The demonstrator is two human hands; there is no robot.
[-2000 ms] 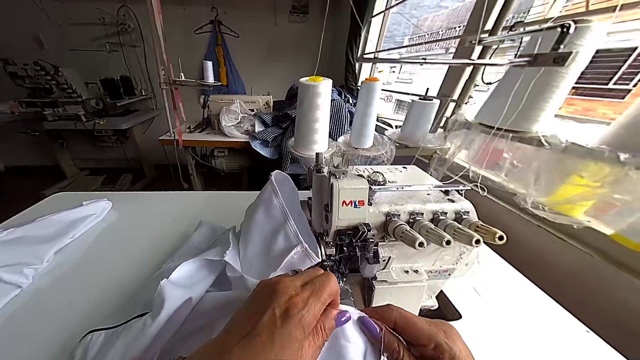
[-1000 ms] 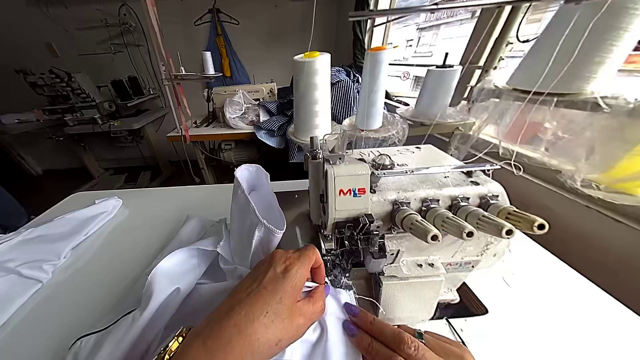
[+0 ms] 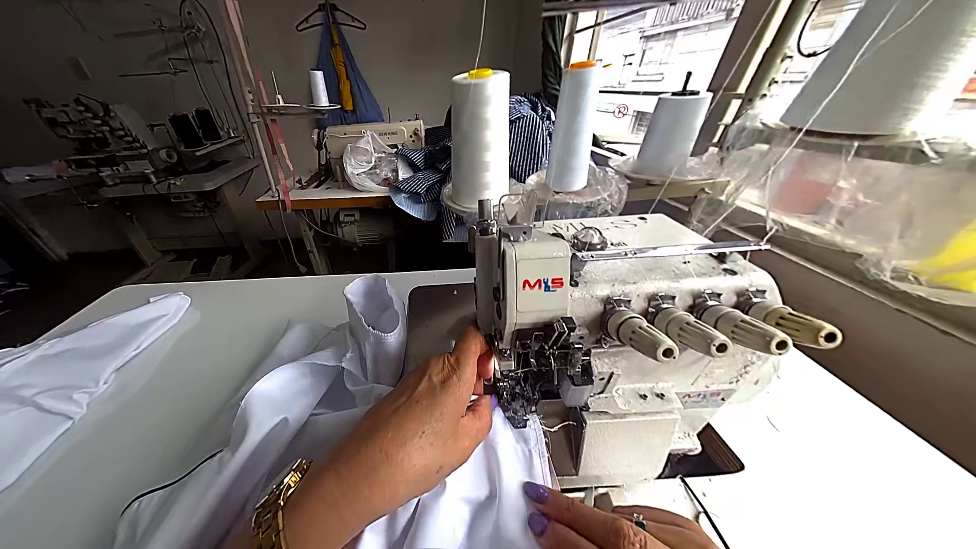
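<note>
A white overlock sewing machine (image 3: 648,305) stands on the table, with white fabric (image 3: 496,465) lying under its presser foot area. My left hand (image 3: 427,419), with a gold watch (image 3: 282,496) on the wrist, is at the needle area, fingertips close together against the machine's left side; whether they pinch anything is hidden. My right hand (image 3: 602,522) rests on the fabric's right edge in front of the machine, fingers extended. A tubular piece of the white cloth (image 3: 377,320) stands up left of the presser foot. Loose thread lies beside the fabric edge.
Another white cloth piece (image 3: 84,374) lies on the table's left. Large thread cones (image 3: 480,137) stand behind the machine, and one cone (image 3: 869,69) is at the upper right over clear plastic. Tension knobs (image 3: 644,335) stick out in front. Another sewing machine (image 3: 374,137) stands behind.
My left hand has moved up to the needle area from the fabric in front of it. The right hand lies lower, on the fabric's edge. The view has shifted closer to the machine.
</note>
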